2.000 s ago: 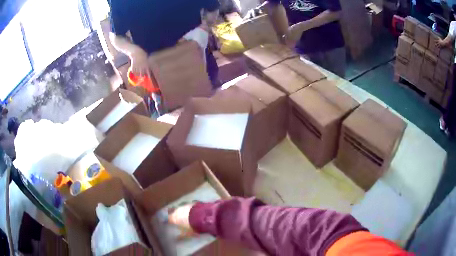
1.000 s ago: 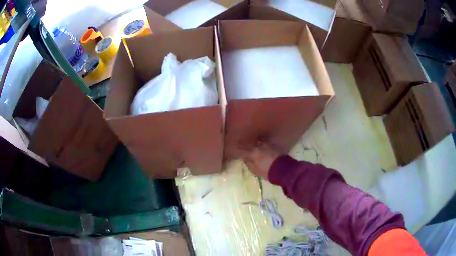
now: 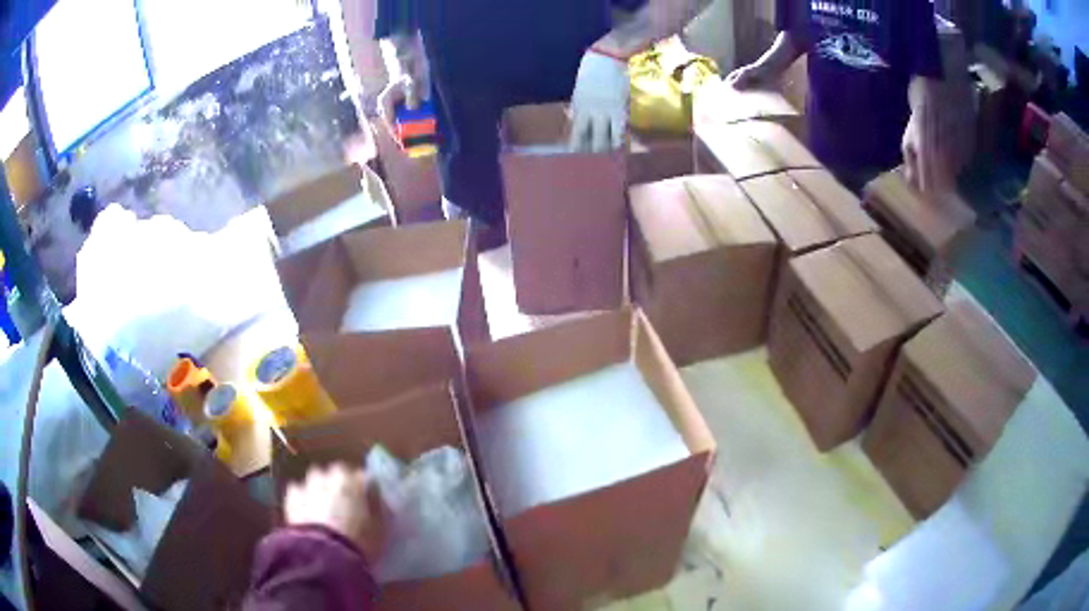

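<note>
My left hand (image 3: 328, 501), blurred and in a maroon sleeve, is at the left inside of an open carton (image 3: 460, 579) at the bottom centre. It is beside a white bagged product (image 3: 428, 507); its fingers are too blurred to show a grip. Right of it, touching, stands an open carton (image 3: 597, 537) with a white foam sheet (image 3: 579, 432) lying flat inside. Another open carton (image 3: 382, 364) behind also holds a foam sheet. My right hand is out of the picture.
A person opposite puts a white-gloved hand (image 3: 600, 102) into a tall carton (image 3: 564, 233) and holds a tape gun (image 3: 416, 129). Closed cartons (image 3: 854, 287) stand at right. Yellow tape rolls (image 3: 287, 376) are at left, near another open carton (image 3: 197, 549). Another person stands behind.
The view has tilted up. My right hand, earlier against the foam-covered carton's front, is out of view. My left hand has appeared at the bagged product's carton.
</note>
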